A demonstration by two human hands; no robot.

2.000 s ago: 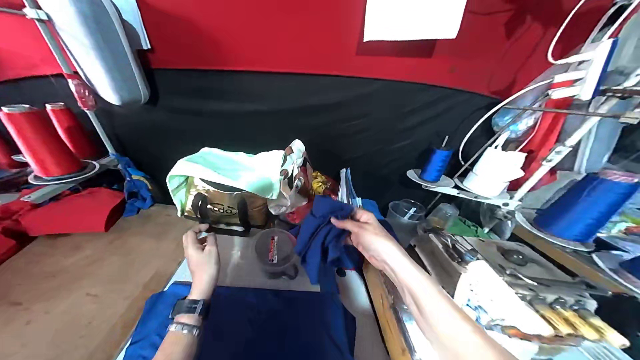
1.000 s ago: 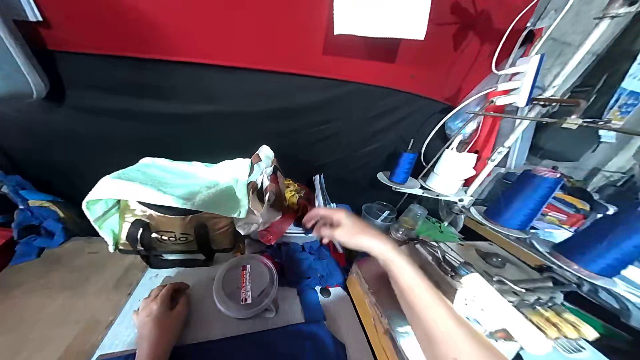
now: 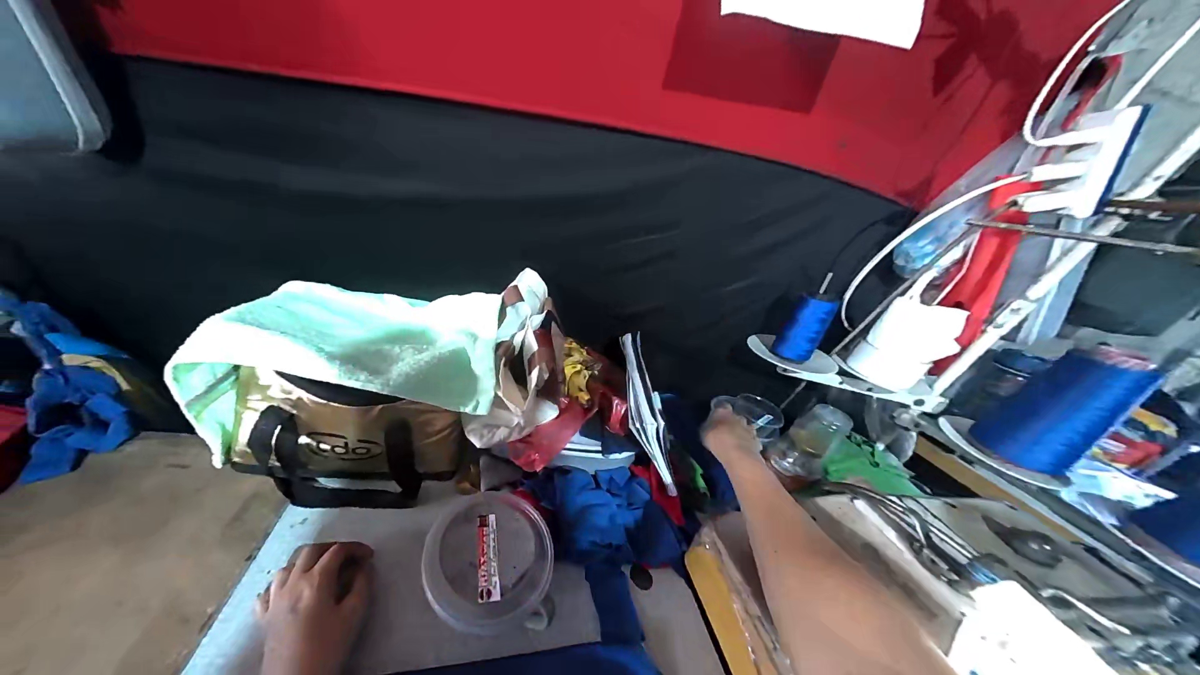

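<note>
My left hand (image 3: 317,600) rests with curled fingers on the pale work surface, left of a round clear plastic container (image 3: 488,562) with a lid and a label strip. I see nothing in it. My right hand (image 3: 729,433) reaches out at the right and touches or overlaps a clear plastic cup (image 3: 759,416); whether its fingers grip the cup is unclear. Crumpled blue fabric (image 3: 600,516) lies behind and right of the container, with a blue strip running toward me. More dark blue cloth (image 3: 553,661) shows at the bottom edge.
A tan bag (image 3: 366,445) with a mint towel (image 3: 375,337) over it stands at the back left. A clear jar (image 3: 814,441) is beside the cup. Blue thread cones (image 3: 1064,408) sit on a stand at right, above a sewing machine (image 3: 1022,544). Papers (image 3: 647,412) stand upright centrally.
The dark blue cloth my right hand held two seconds ago is out of that hand, which has moved right to the cup. My left hand has lowered onto the surface. The view has shifted.
</note>
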